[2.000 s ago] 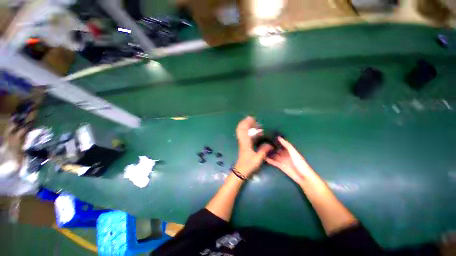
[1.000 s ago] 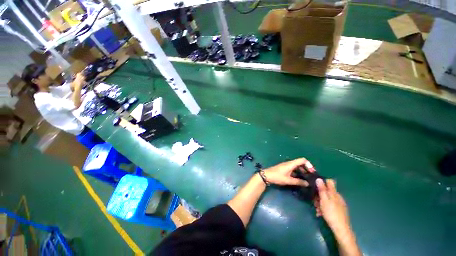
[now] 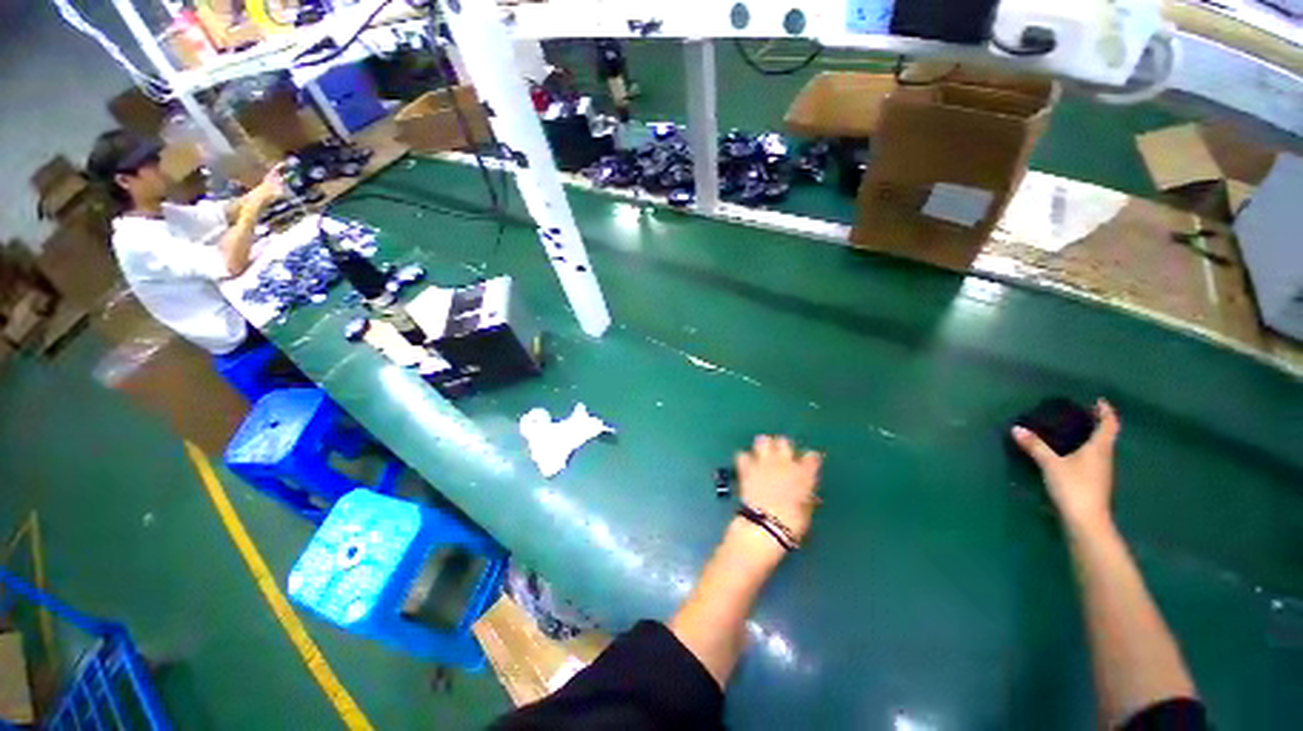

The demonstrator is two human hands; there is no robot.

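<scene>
My right hand (image 3: 1075,464) grips a black housing (image 3: 1060,426) on the far part of the green bench at the right, thumb and fingers on either side of it. My left hand (image 3: 779,486) is low over the bench in the middle, palm down, over the spot of the small black inserts. One or two inserts (image 3: 723,481) show at its left edge; the rest are hidden under the hand. Whether its fingers hold an insert cannot be seen.
A white scrap (image 3: 565,437) lies left of my left hand. A black boxy device (image 3: 486,343) and a slanting white upright (image 3: 550,214) stand beyond it. Blue stools (image 3: 375,564) stand beside the bench. A person (image 3: 179,250) works at far left. An open carton (image 3: 943,164) stands across the bench.
My hands have moved apart. The right hand has carried the housing away to the far right; the left hand has let go of it and moved left over the inserts.
</scene>
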